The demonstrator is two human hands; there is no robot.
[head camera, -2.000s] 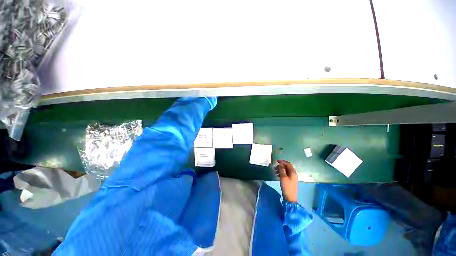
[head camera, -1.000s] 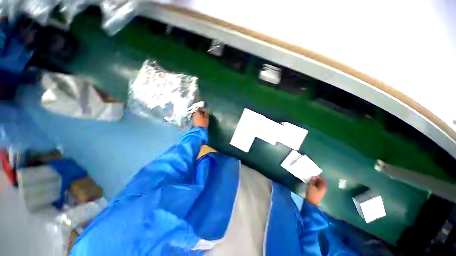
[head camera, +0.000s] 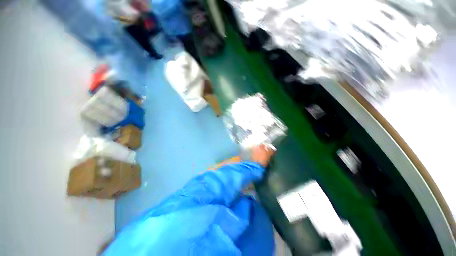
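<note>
My left hand is at the near end of the shiny clear poly bag on the green bench. The image is blurred; a small white spot shows by the fingertips, and I cannot tell whether the fingers hold it. White leaflets lie spread on the bench at the lower right, the last ones cut by the bottom edge. My right hand is out of the picture. Black boxes or trays stand in a row beneath the shelf edge, some with a white piece on top.
The white shelf with its tan edge curves along the right, bearing large clear bags. A white sack lies beyond the bench. Cartons stand on the blue floor at left. People in blue are partly visible at the top.
The view has swung left, bringing in the floor, cartons and people. The right hand, leaflet stack and small white piece have left the picture. The left hand remains by the bag.
</note>
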